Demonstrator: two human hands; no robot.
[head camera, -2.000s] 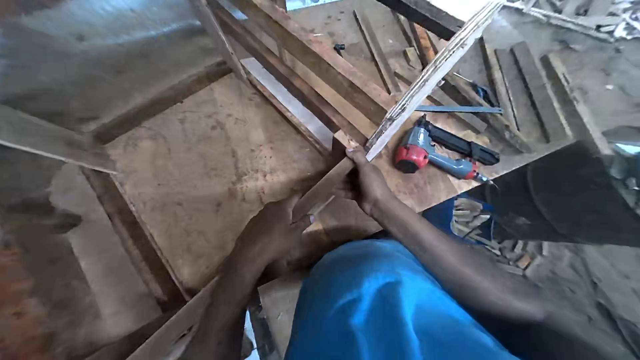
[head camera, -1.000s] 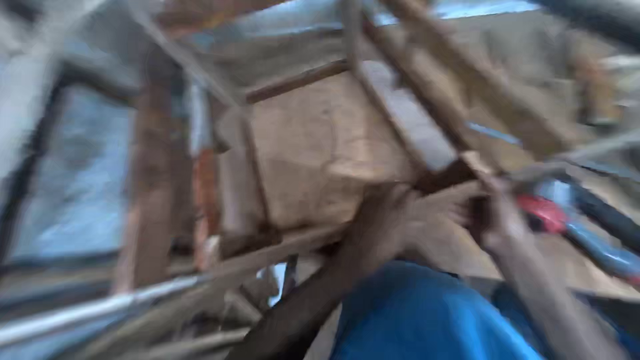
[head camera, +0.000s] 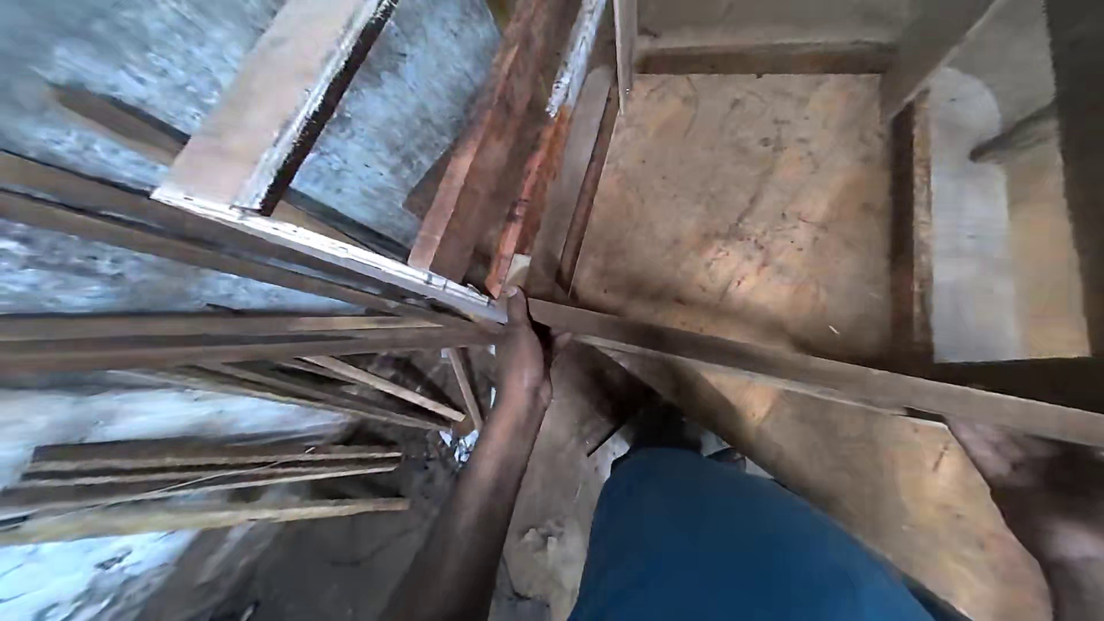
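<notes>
My left hand (head camera: 524, 349) grips the near end of a long wooden batten (head camera: 776, 360), its thumb on top, where the batten meets a white-edged wooden strip (head camera: 345, 252) and a reddish board (head camera: 528, 203). The batten runs to the right across the front of a wooden frame with a plywood panel (head camera: 733, 207) in it. My right hand (head camera: 1009, 457) is at the right edge, dark and partly hidden, with its fingers under the batten.
Several loose wooden strips (head camera: 216, 470) lie at the lower left. Long battens (head camera: 216, 336) reach in from the left. A pale wooden piece (head camera: 267, 103) stands at the upper left. A plywood sheet (head camera: 828, 448) lies beside my blue-clothed leg.
The view has swung far to the left, and the nail gun seen earlier is out of it. My hands, close together two seconds ago, are now far apart along the batten.
</notes>
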